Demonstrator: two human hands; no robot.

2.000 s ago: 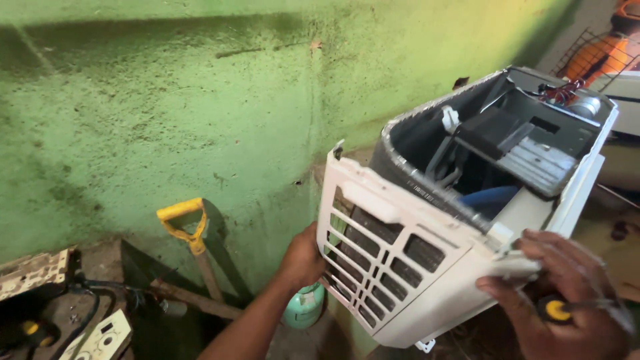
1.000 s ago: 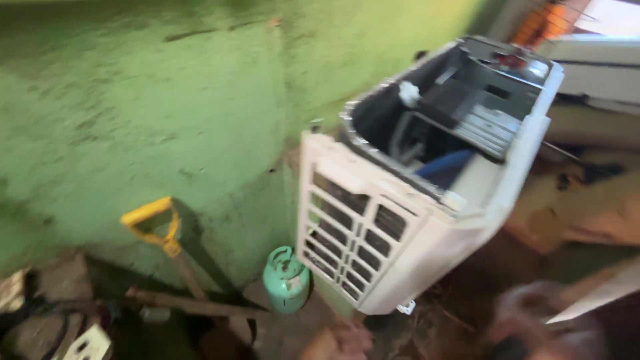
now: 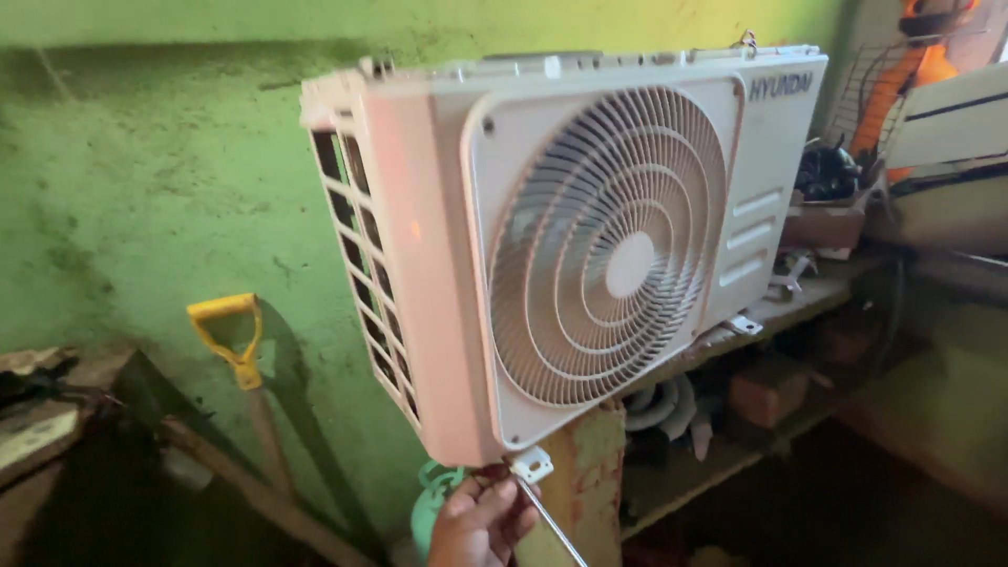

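A white air conditioner outdoor unit (image 3: 449, 276), bearing the Hyundai name, stands on a shelf with its round fan grille (image 3: 630, 268) facing me and its slotted side at the left. At its lower front corner, below a white mounting foot (image 3: 533, 465), is my left hand (image 3: 484, 516), thumb and fingers pinched around the tip end of a thin metal shaft (image 3: 551, 524), seemingly a screwdriver's. That shaft slants down to the right and leaves the frame; its handle is out of sight. The fingers partly hide its tip. My right hand is outside the view.
A yellow-handled shovel (image 3: 246, 370) leans by the green wall, near a wooden pole (image 3: 260, 492). Behind my hand stands a green gas cylinder (image 3: 425, 512). The wooden shelf (image 3: 819, 299) holds boxes and parts. Farther right are an orange object (image 3: 890, 102) and white panels (image 3: 953, 110).
My left hand has gone from the unit's slotted side to its bottom front corner. My right hand, earlier at the top edge with a yellow-and-black handle, has left the view. The view has swung to the unit's front.
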